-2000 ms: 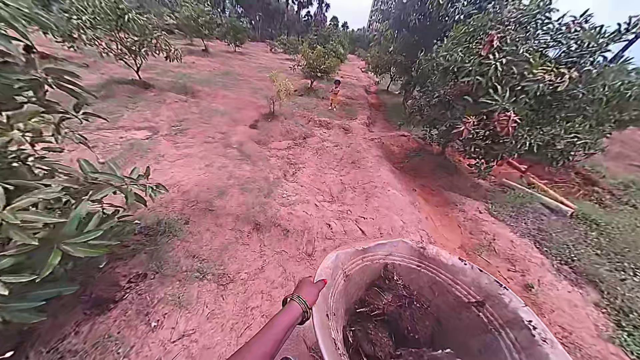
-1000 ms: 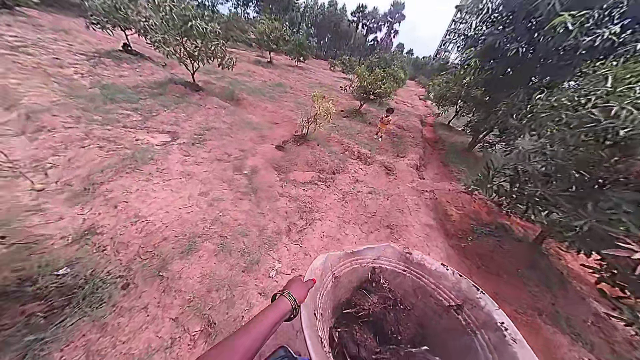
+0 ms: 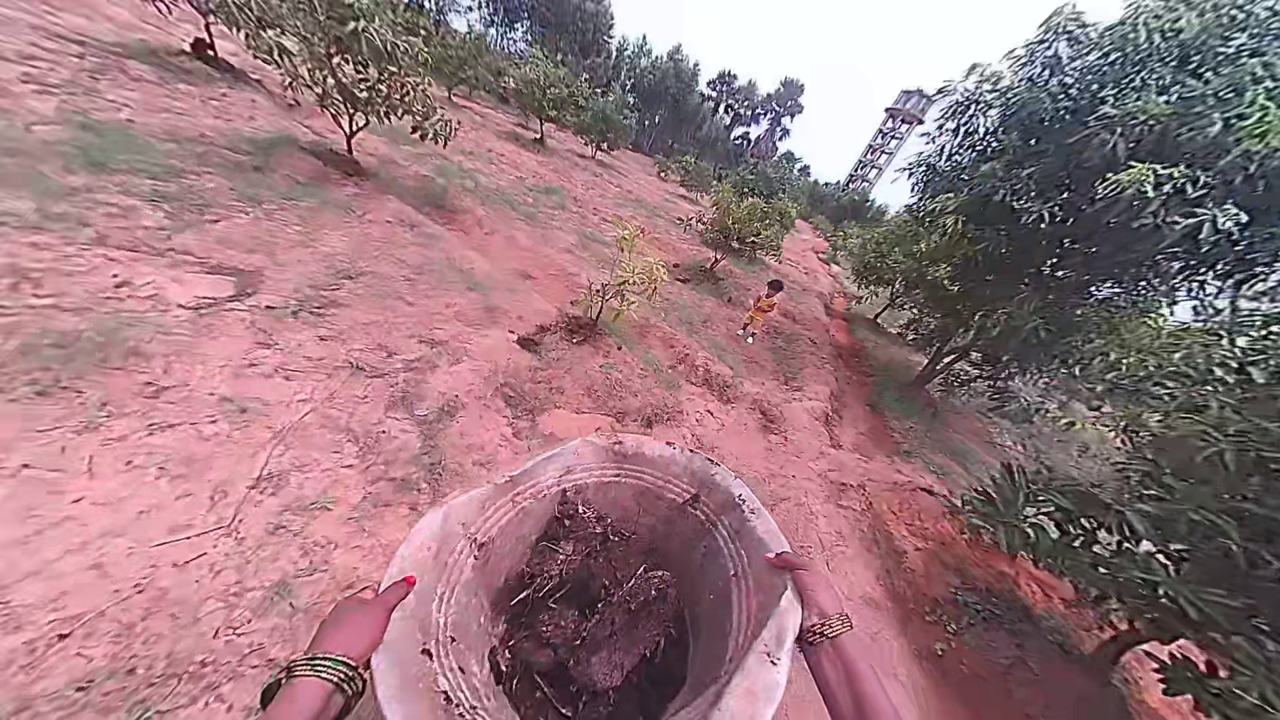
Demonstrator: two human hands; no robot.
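A wide pale basin (image 3: 420, 560) with ridged rings inside its rim is held in front of me at the bottom of the view. Dark, clumpy matter (image 3: 600, 620) with dry stalks lies inside it, probably manure or compost. My left hand (image 3: 360, 620), with bangles at the wrist, grips the basin's left rim, thumb on top. On the opposite side my right hand (image 3: 805, 585), also with bangles, holds the right rim. The fingers of both hands are mostly hidden beneath the basin.
Reddish bare soil slopes around me. A small sapling (image 3: 625, 275) stands ahead, and a person (image 3: 762, 310) in yellow is on the ground beyond it. Leafy trees (image 3: 1090, 240) and a shallow furrow (image 3: 860, 400) run along the right. A tower (image 3: 888, 140) rises far off.
My right hand has come into view on the basin's right rim. The view has swung and tilted, bringing the sapling and the person nearer.
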